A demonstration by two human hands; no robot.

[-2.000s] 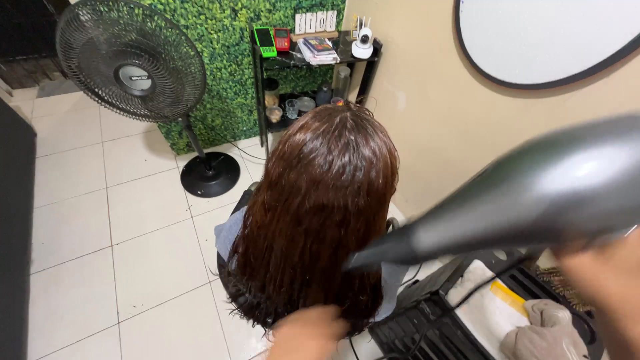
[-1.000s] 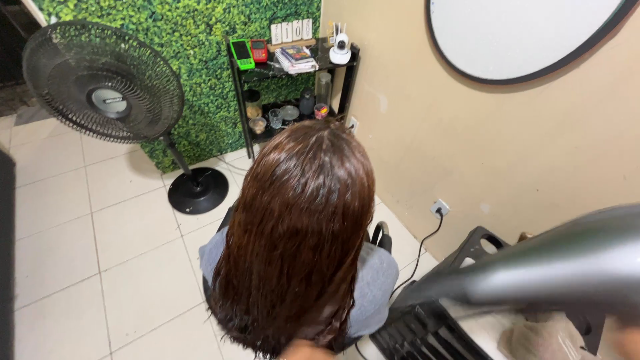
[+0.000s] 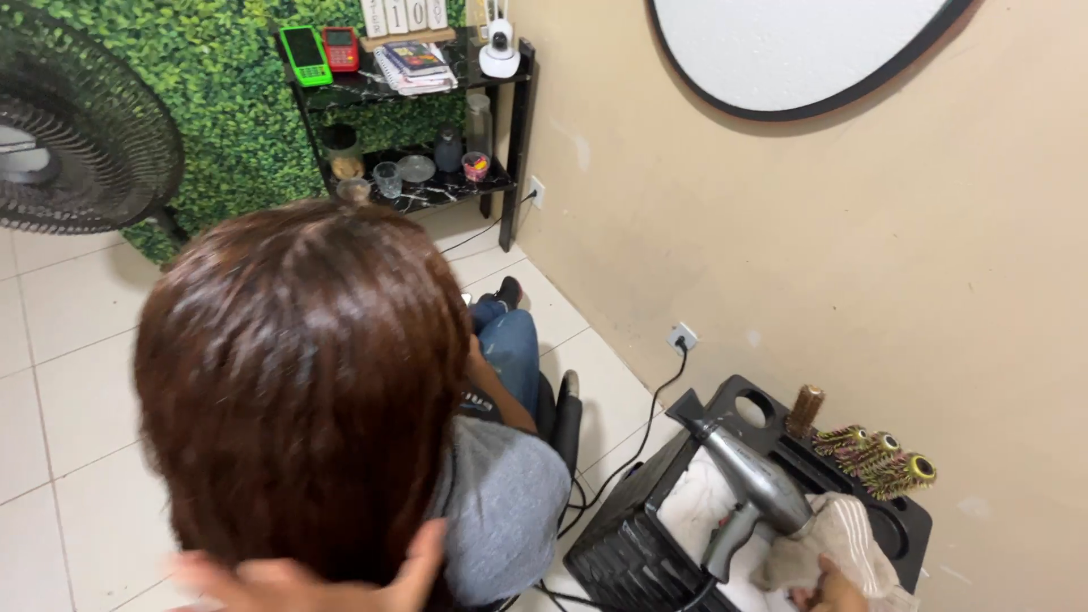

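Note:
Damp reddish-brown hair point(image 3: 297, 382) hangs down the back of a seated person in a grey top point(image 3: 510, 501). At the bottom left my left hand point(image 3: 314, 582), fingers spread, is at the hair's lower part; whether it holds any strands is unclear. The grey hair dryer point(image 3: 752, 476) lies over white towels point(image 3: 697, 497) in the black basket, its black nozzle toward the upper left. My right hand point(image 3: 829, 591) is at the bottom right, just below the dryer, at a beige cloth point(image 3: 824, 544); its fingers are partly cut off by the frame.
The black trolley point(image 3: 914, 527) holds several round brushes point(image 3: 884, 459). The dryer's cord point(image 3: 654, 408) runs to a wall outlet point(image 3: 682, 337). A black fan point(image 3: 85, 127) stands left. A black shelf point(image 3: 408, 93) with card terminals and a white camera point(image 3: 500, 51) stands behind. An oval mirror point(image 3: 790, 51) hangs right.
The hair dryer, in my right hand beside the hair two seconds ago, now lies on the towels, out of that hand. The view has shifted closer to the seated person.

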